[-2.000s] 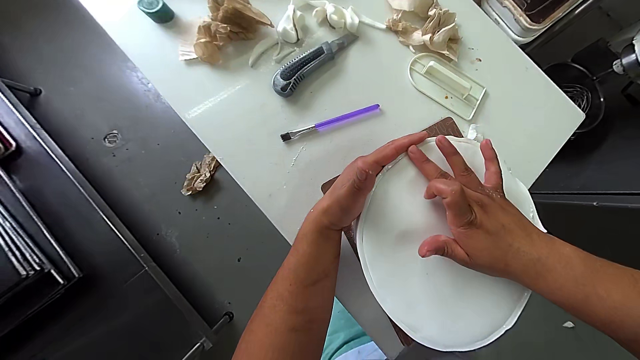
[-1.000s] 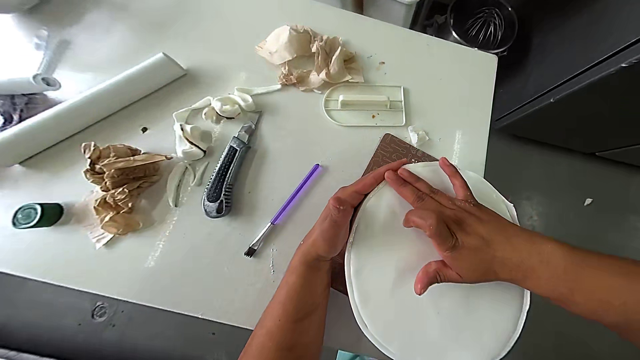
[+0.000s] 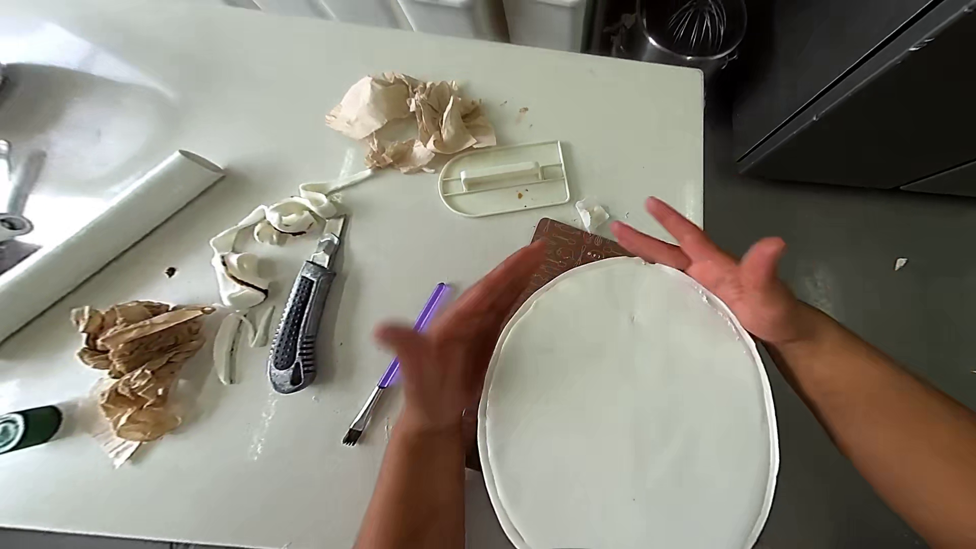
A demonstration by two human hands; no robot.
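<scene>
A round, white-covered slab, its top smooth like fondant [image 3: 633, 404], lies over a brown patterned board [image 3: 568, 248]. My left hand [image 3: 465, 335], blurred, is at the slab's left side with fingers apart and nothing in it. My right hand [image 3: 724, 274] is at the upper right edge, palm partly turned up, fingers spread and holding nothing. Whether either hand touches the rim is unclear. A purple-handled brush [image 3: 393, 370] lies partly behind my left hand. A grey utility knife [image 3: 305, 313] rests farther left, its blade extended. A cream plastic smoother [image 3: 507, 179] lies beyond the board.
White trimmed strips [image 3: 244, 274] lie beside the knife. Crumpled brown paper sits at the back [image 3: 415, 118] and left [image 3: 145, 366]. A white roller [image 3: 107, 240] and a green container [image 3: 30, 428] are on the left. Beyond the table's right corner is a metal bowl with a whisk [image 3: 698, 27].
My right hand has moved off the slab's top to its upper right edge and opened out. My left hand has turned and spread its fingers. The view has shifted.
</scene>
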